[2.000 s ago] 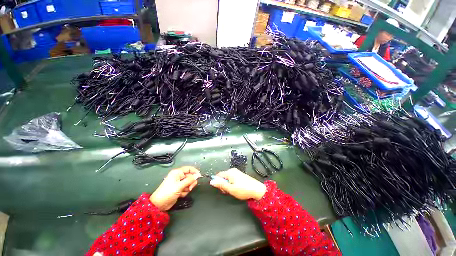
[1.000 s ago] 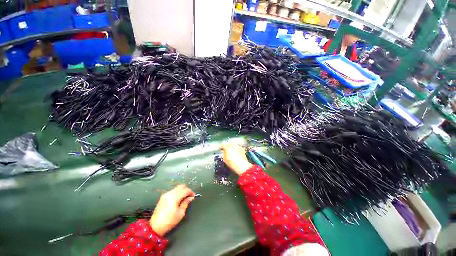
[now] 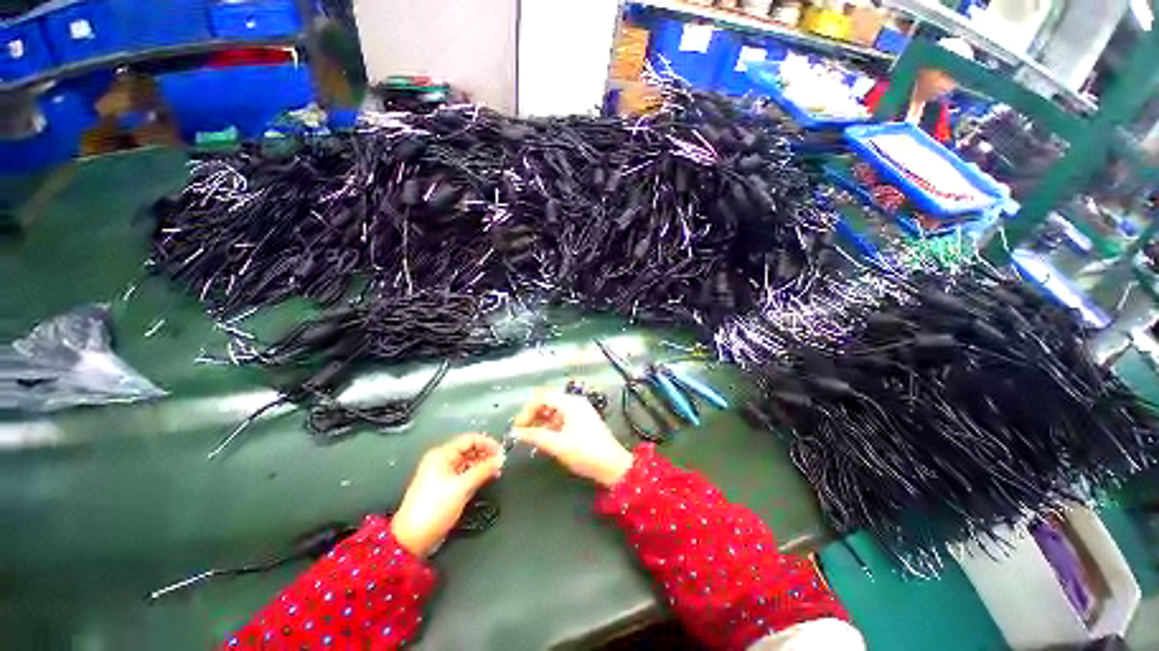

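Observation:
My left hand (image 3: 447,486) pinches the pale wire end of a black cable assembly (image 3: 318,543), whose cord and thick body lie on the mat around and left of my wrist. My right hand (image 3: 572,436) is close beside it, fingertips together near the same wire end; whether they hold a small part is too small to tell. The black scissors (image 3: 643,404) and the light-blue-handled pliers (image 3: 688,392) lie just right of my right hand. A small heap of dark bits (image 3: 587,393) is partly hidden behind my right hand.
A large tangled cable heap (image 3: 470,210) spans the back. A small cable bundle (image 3: 394,326) lies before it. A right-hand cable pile (image 3: 953,407) fills the right. A clear plastic bag (image 3: 76,363) is far left, an open carton (image 3: 1049,572) lower right. A person stands behind the blue trays (image 3: 925,168).
My right hand reached to the tools and came back beside my left hand. The light-blue pliers, earlier at my right hand, now lie beside the scissors. The view has shifted.

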